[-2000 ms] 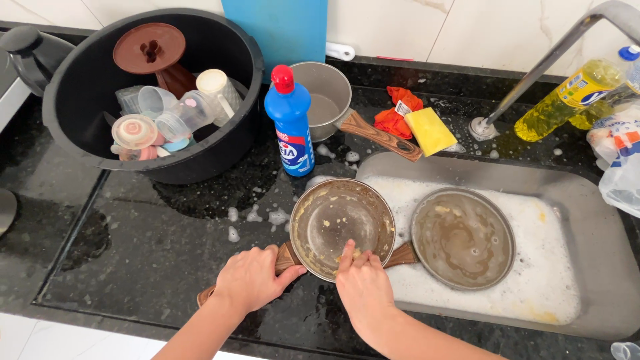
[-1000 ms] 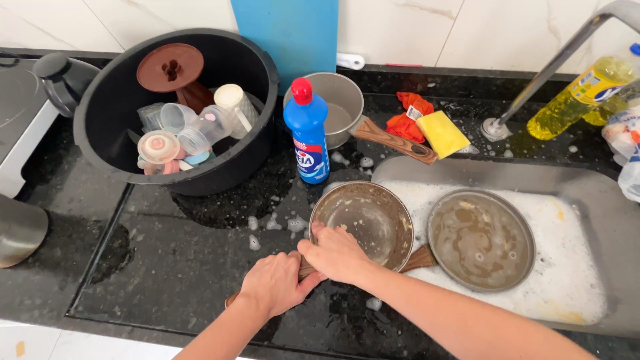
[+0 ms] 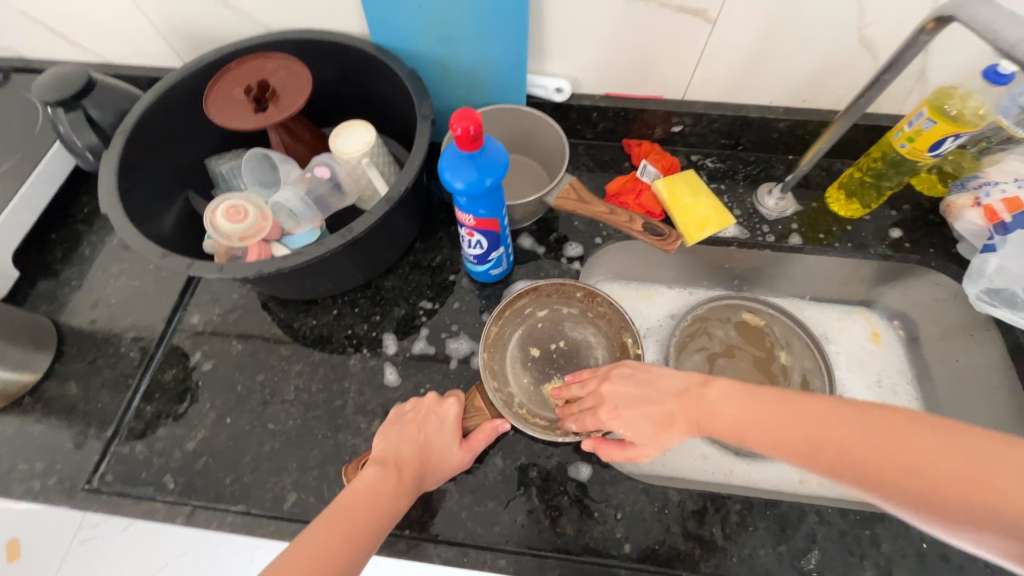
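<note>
My left hand (image 3: 428, 444) is closed around the wood-look handle of a small frying pan (image 3: 560, 352), which is held beside the sink's left edge. Bits of food residue lie on the pan's inner surface. The fingertips of my right hand (image 3: 612, 408) press on the residue at the pan's lower inside, with the thumb at the rim. A second round pan (image 3: 748, 340) with murky liquid in it sits in the sudsy sink (image 3: 952, 320), partly hidden by my right forearm. Behind the frying pan stands a blue bottle with a red cap (image 3: 478, 200).
A black tub (image 3: 344, 256) with plastic cups and containers stands at the left. A saucepan (image 3: 524, 160), an orange cloth (image 3: 636, 188) and a yellow sponge (image 3: 693, 206) lie behind the sink. The faucet (image 3: 860, 104), a yellow liquid bottle (image 3: 904, 160) and a plastic bag (image 3: 996, 272) are at the right.
My right hand has moved from the pan's left side near the handle to its lower right inside. My left hand still grips the handle.
</note>
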